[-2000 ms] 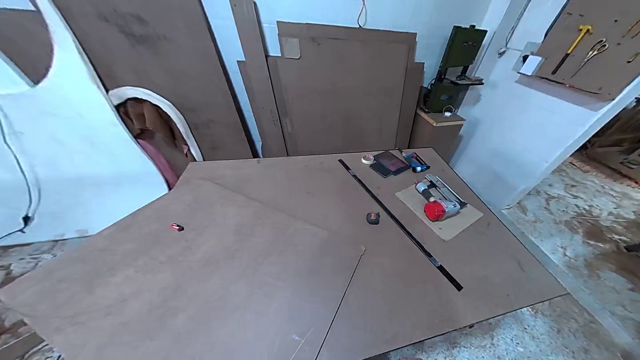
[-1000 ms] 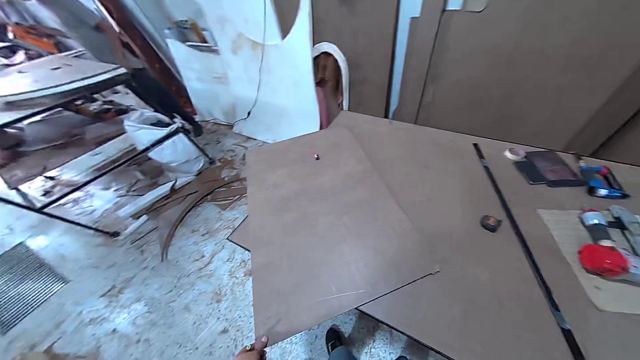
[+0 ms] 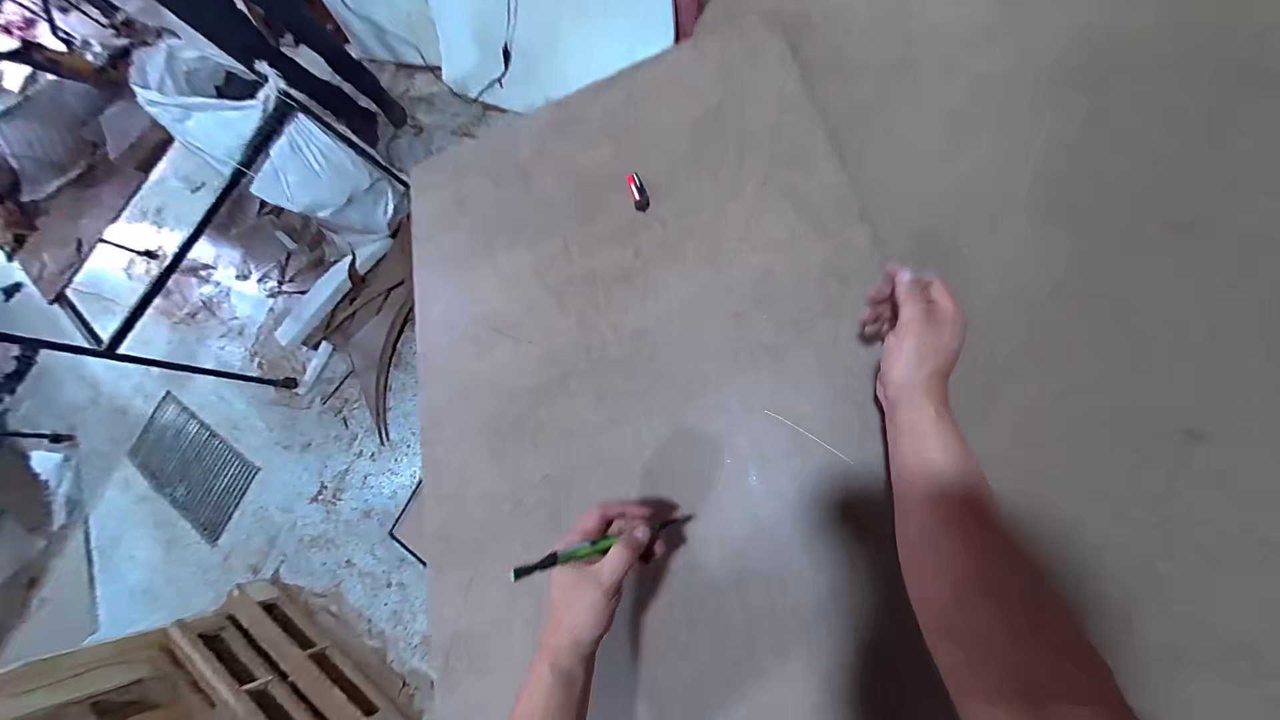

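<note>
A large brown sheet of board [image 3: 600, 380] lies before me, over another brown surface [image 3: 1100, 300] on the right. My left hand [image 3: 615, 550] grips a green and black pencil or marker [image 3: 585, 550], its dark tip pointing right, low over the board. At the right edge of the sheet is my right hand [image 3: 915, 325], fingers curled; whether something thin is between them cannot be told. A thin pale scratch or line [image 3: 808, 436] runs between the hands. Farther up the sheet lies a small red and black object [image 3: 638, 192], too small to name surely.
On the left, below the sheet, the floor holds a metal grate [image 3: 195, 465], curved board offcuts [image 3: 385, 350] and a black metal frame [image 3: 190, 240] near white sacks [image 3: 330, 175]. A wooden pallet [image 3: 280, 660] stands at the lower left. Someone's dark-clothed legs [image 3: 300, 50] show at the upper left.
The view has swung left and down over the sheet. One hand was at the sheet's near corner; now both hands are over the sheet, the left with the green writing tool.
</note>
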